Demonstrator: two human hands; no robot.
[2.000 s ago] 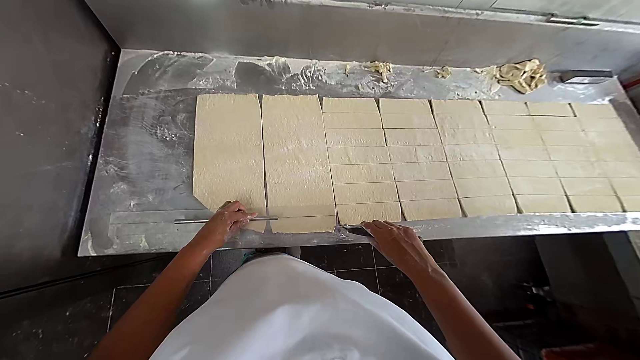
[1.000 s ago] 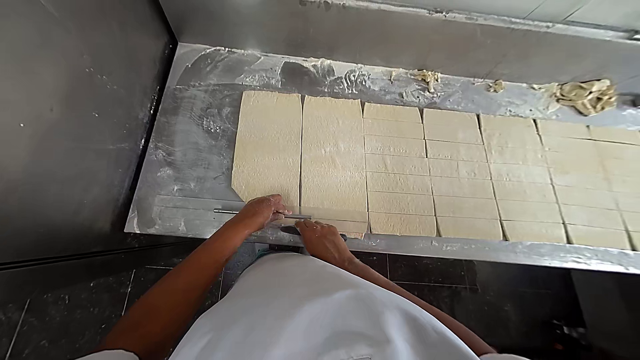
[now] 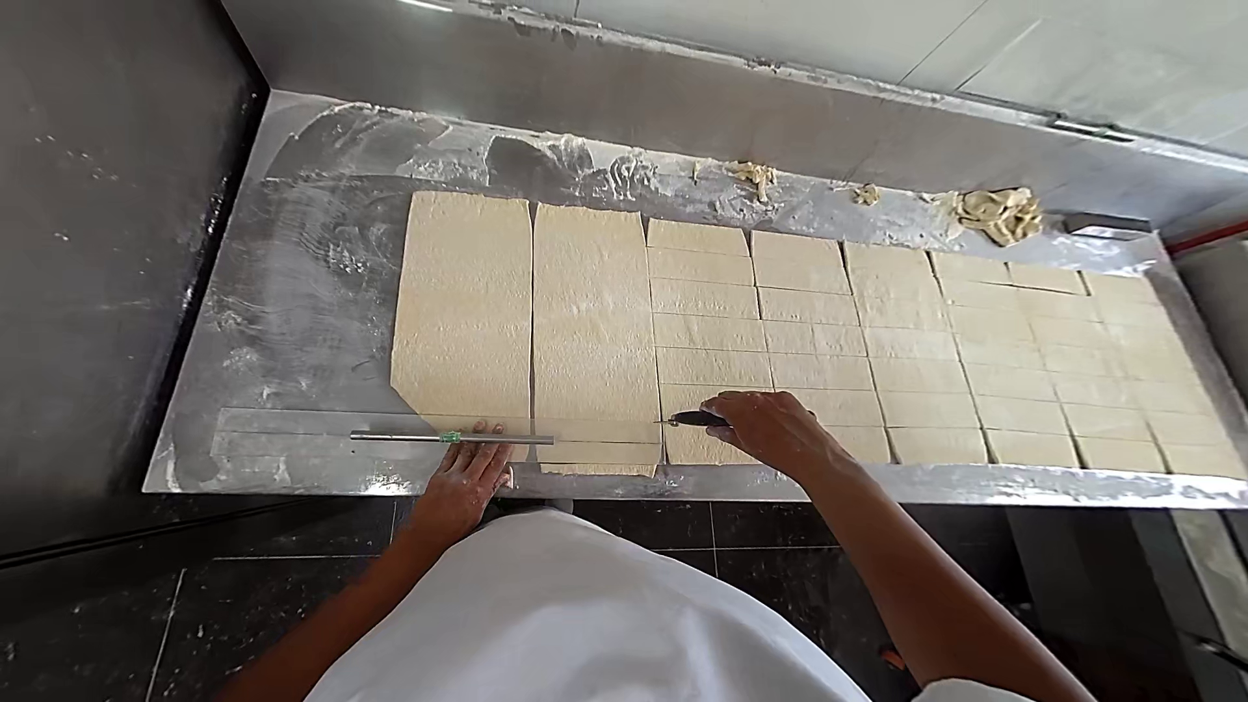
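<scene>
A clear flat ruler (image 3: 292,429) lies along the table's front edge, across the lower ends of two uncut dough strips, the leftmost (image 3: 463,312) and the one beside it (image 3: 593,322). My left hand (image 3: 470,473) presses on the ruler, its fingers at the thin metal bar (image 3: 395,437) that lies on it. My right hand (image 3: 770,429) holds a small black-handled cutter (image 3: 694,418), its tip pointing left at the ruler's right end. Cross cuts divide the dough sheet (image 3: 710,300) to the right into rectangles.
Dough scraps (image 3: 999,214) and smaller bits (image 3: 756,177) lie along the back of the floured steel table (image 3: 292,292). A metal block-like object (image 3: 1108,226) sits at the back right. Steel walls stand behind and at the left.
My right hand, low beside my left hand a second ago, has moved right and away from me with the cutter. The ruler's bar now shows more fully.
</scene>
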